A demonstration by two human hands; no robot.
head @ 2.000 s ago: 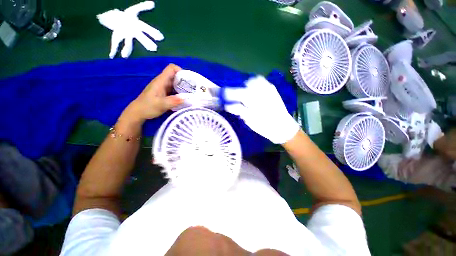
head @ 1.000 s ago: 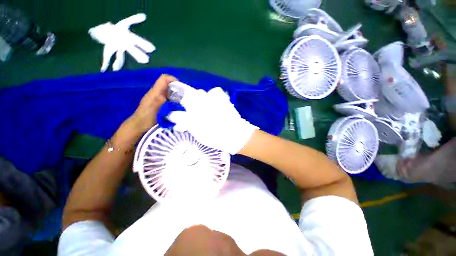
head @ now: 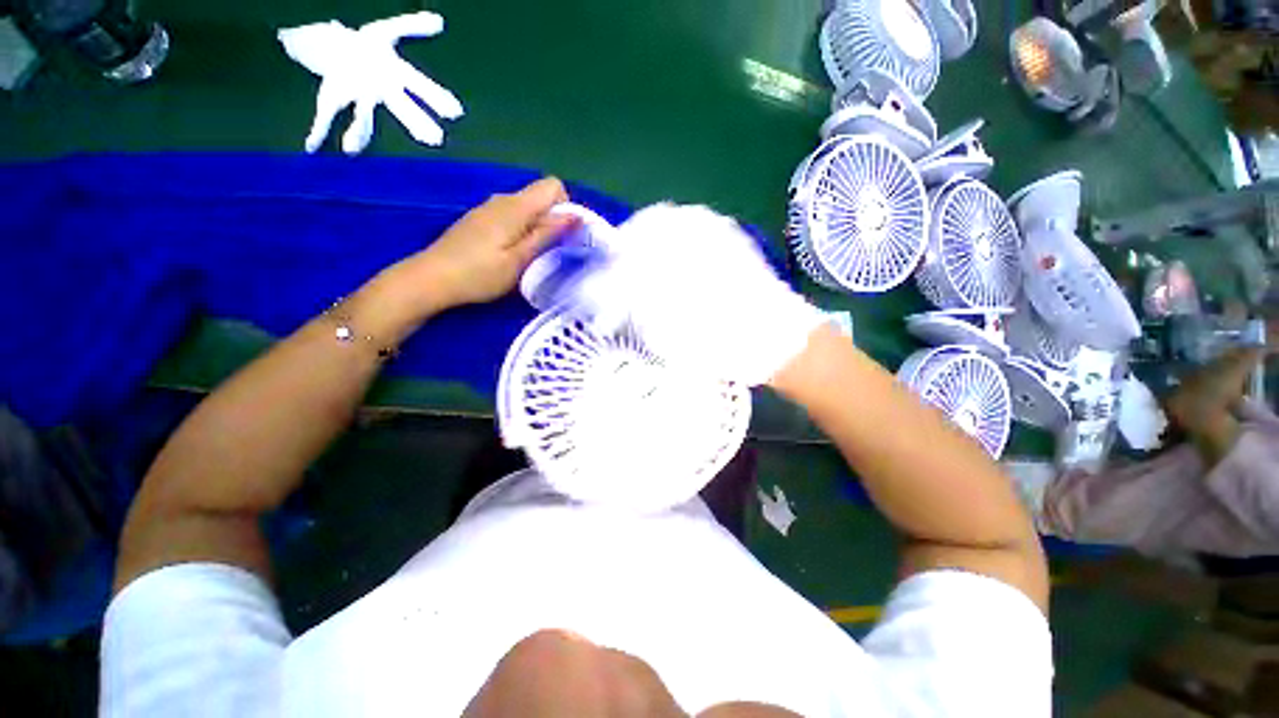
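A white clip fan [head: 617, 421] is held in front of my chest, its round ribbed head towards me and its clip base up. My bare left hand [head: 494, 241] grips the clip base from the left. My gloved right hand [head: 708, 292] lies over the base and the top of the head, blurred. A bit of blue cloth shows between the glove and the base; the glove hides most of it. The long blue cloth [head: 253, 239] lies along the table's near edge.
A spare white glove [head: 372, 82] lies at the upper left, near a clear bottle [head: 126, 49]. Several white fans [head: 873, 211] stand and lie at the right, with a printed clear bag [head: 1091, 407]. Another person's arm [head: 1164, 491] reaches in at the right. The table [head: 631, 84] is green.
The held fan has moved right and a little up with both hands since one second ago. The right glove has shifted off the left side of the base. The camera view has also shifted slightly.
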